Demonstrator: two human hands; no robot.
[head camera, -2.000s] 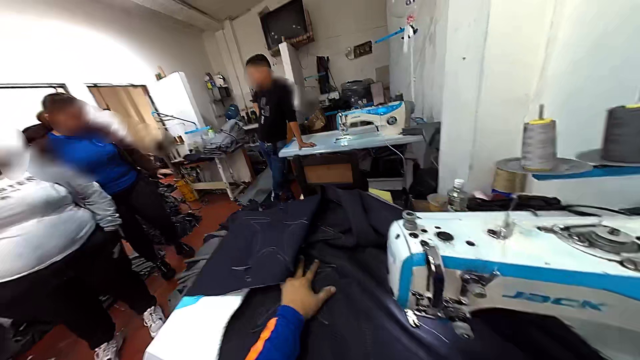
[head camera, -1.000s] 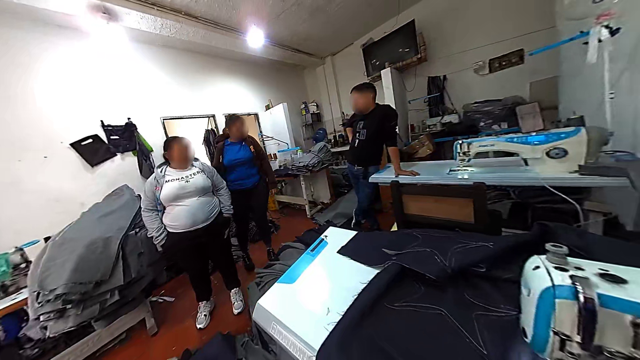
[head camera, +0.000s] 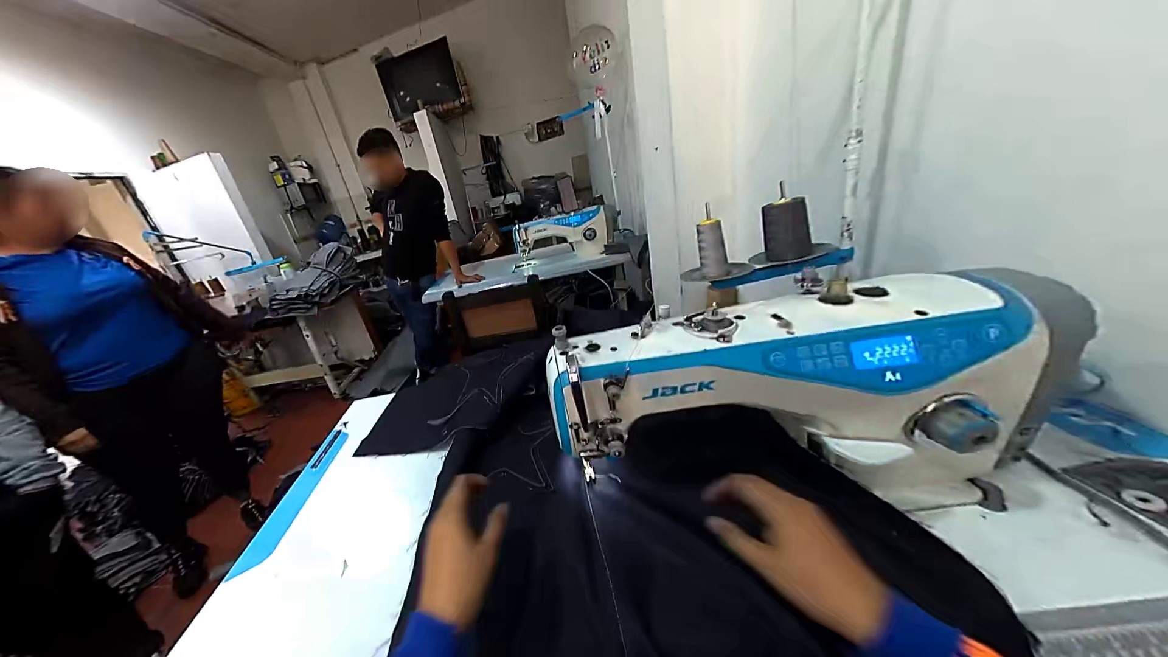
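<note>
Dark navy fabric (head camera: 538, 566) lies under the needle and presser foot (head camera: 589, 470) of a white and blue Jack sewing machine (head camera: 821, 356). A pale line runs down the cloth from the foot towards me. My left hand (head camera: 463, 552) is over the fabric left of that line, thumb and fingers apart. To the right of the line, my right hand (head camera: 789, 547) hovers at or just above the cloth, blurred, fingers curved and thumb apart; whether it touches is unclear. Neither hand grips the cloth. A dark panel with pale thread outlines (head camera: 447, 397) lies beyond the left hand.
Thread cones (head camera: 712, 246) stand behind the machine. A person in black (head camera: 411, 228) leans on another sewing table (head camera: 547, 266). At the left stands a person in blue (head camera: 91, 310), beside part of another person. The white tabletop's blue-marked edge (head camera: 283, 511) faces them.
The view has swung right, back to the machine. Both my hands are now over the fabric near the needle; one second ago neither showed, and two seconds ago only one hand rested on the cloth.
</note>
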